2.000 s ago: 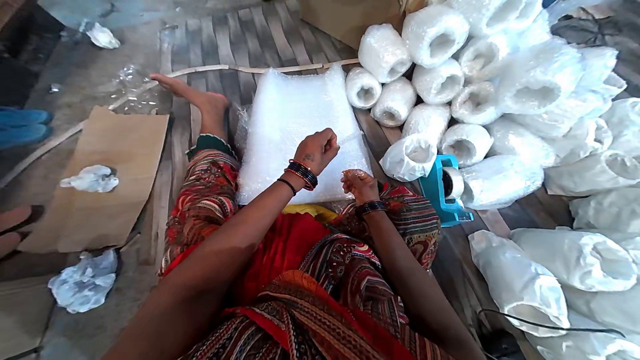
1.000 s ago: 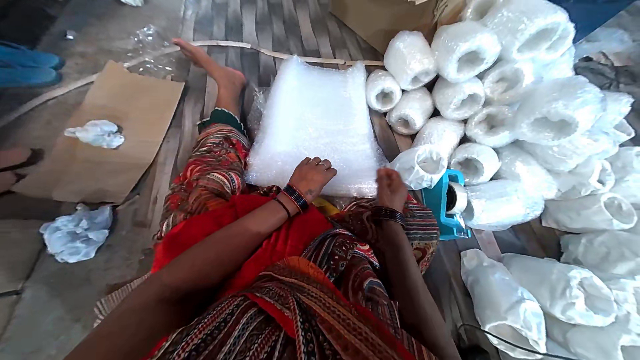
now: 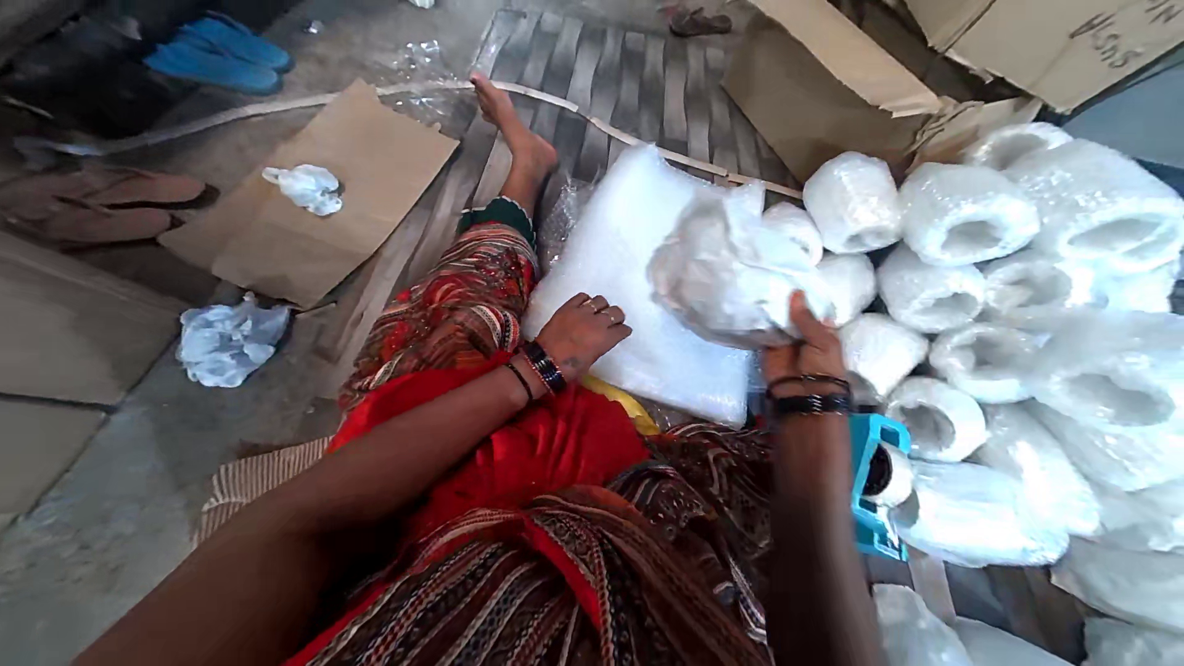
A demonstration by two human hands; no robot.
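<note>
My right hand [image 3: 807, 344] grips a white item wrapped in thin translucent plastic [image 3: 726, 268], blurred by motion, above the bubble wrap. The stack of bubble wrap sheets [image 3: 606, 240] lies in front of me, beside my outstretched leg. My left hand [image 3: 583, 335] rests at the near left edge of the stack, fingers loosely curled, holding nothing that shows. A blue tape dispenser [image 3: 879, 532] with a roll of tape [image 3: 890, 474] stands right of my right wrist, against the wrapped pieces.
Many hollow wrapped pieces [image 3: 967, 213] are piled at the right. Flattened cardboard [image 3: 370, 176] with crumpled plastic [image 3: 305, 188] lies at the left, near another crumpled bag [image 3: 231, 340]. Blue slippers [image 3: 222, 54] lie at the far left, cardboard boxes [image 3: 1045, 46] at the far right.
My right hand, seen with no wrapped item a second ago, now holds one over the bubble wrap. My left hand has stayed by the near edge. The view has swung somewhat.
</note>
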